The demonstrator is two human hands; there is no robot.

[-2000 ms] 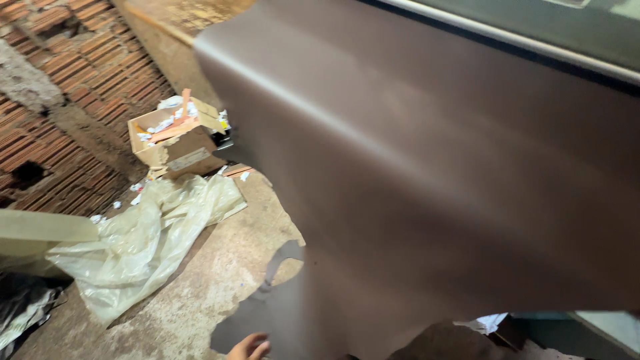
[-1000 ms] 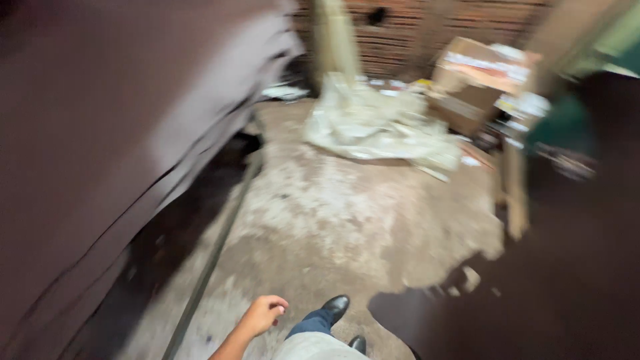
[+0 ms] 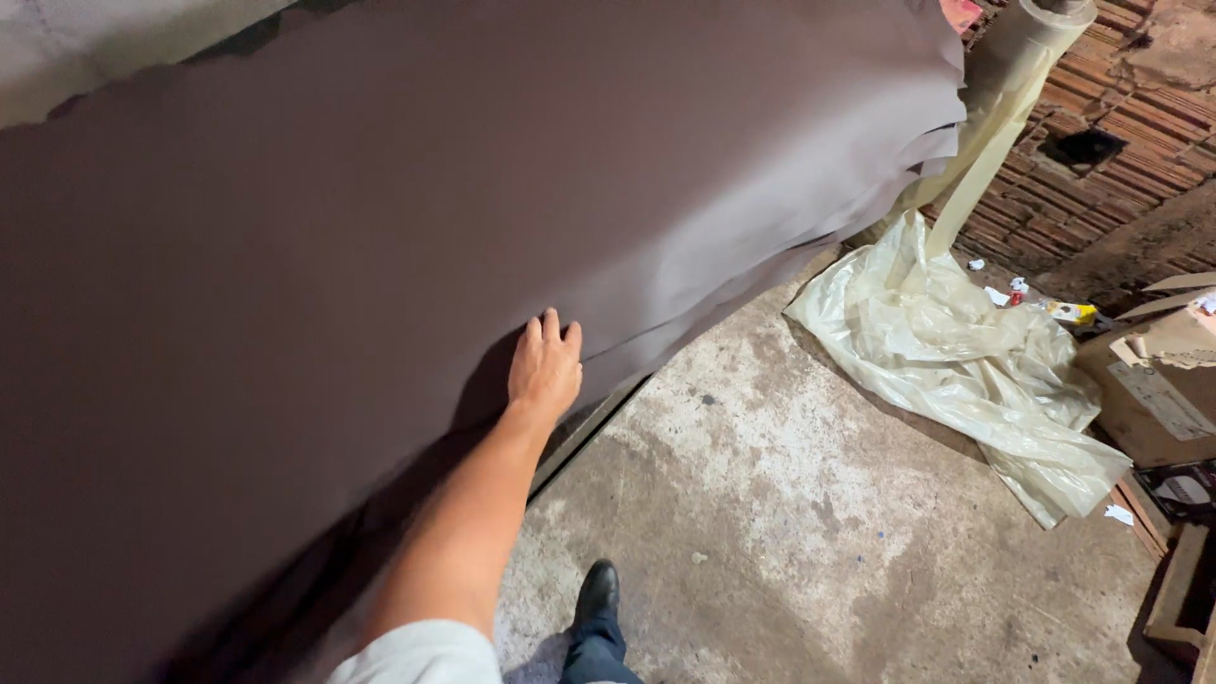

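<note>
Several large dark brown leather hides (image 3: 380, 209) lie in a stack across the left and middle of the view, their uneven edges hanging at the right. My left hand (image 3: 546, 366) rests palm down on the top hide, close to its near edge, with the fingers a little apart. The thumb is hidden, and no hold on the hide shows. My right hand is out of view.
Crumpled clear plastic sheeting (image 3: 959, 351) lies on the concrete floor (image 3: 760, 532). Beyond it are a plastic-wrapped roll (image 3: 1021, 57) and a rough brick wall (image 3: 1140, 114). An open cardboard box (image 3: 1159, 389) stands at the right, above a wooden frame (image 3: 1173, 589). My shoe (image 3: 598, 589) is below.
My left hand, over the floor one second ago, now touches the stacked hides. The view has swung widely, and the separate brown hide at the right has left it.
</note>
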